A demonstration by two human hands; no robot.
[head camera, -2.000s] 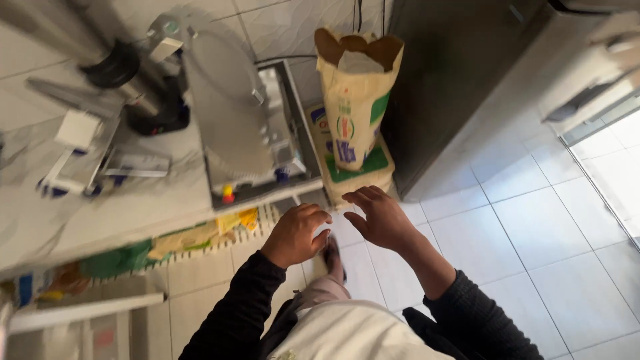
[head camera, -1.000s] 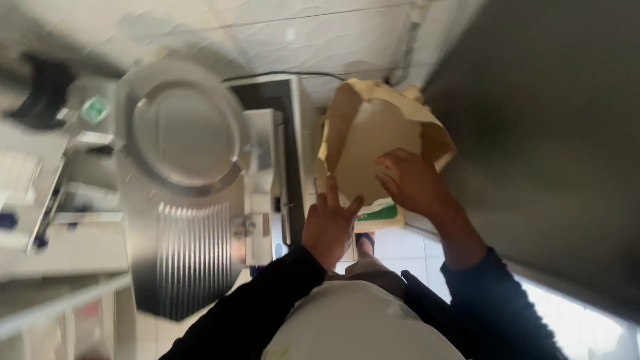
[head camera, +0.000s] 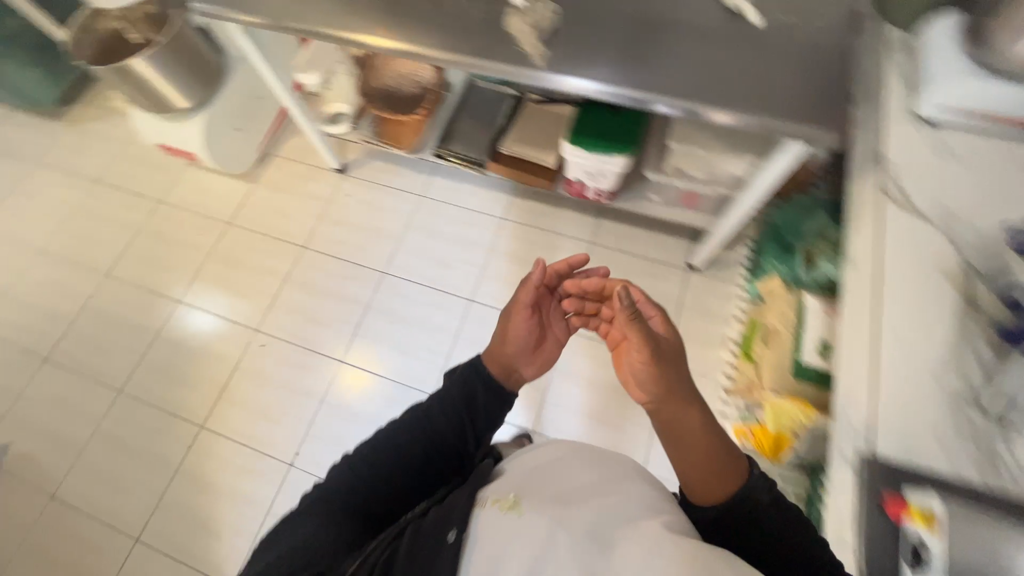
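My left hand (head camera: 538, 324), palm up with its fingers apart and slightly curled, is over the tiled floor in front of my body. Close against it on the right is my right hand (head camera: 640, 336), its fingers loosely bent and overlapping the left fingertips. Nothing shows in either palm. Below them is the white apron (head camera: 584, 512) on my body, with a small greenish mark. Both forearms are in dark sleeves.
Ahead stands a steel table (head camera: 688, 56); its lower shelf holds a white tub with a green lid (head camera: 604, 148), trays and boxes. A steel mixing bowl (head camera: 164, 68) is at upper left. Along the right runs a pale counter (head camera: 904, 344), with bags (head camera: 780, 424) beside its edge.
The view has swung away from the slicer and the paper bag to the steel table. My hands, at the bag's opening a second ago, are now together over the floor.
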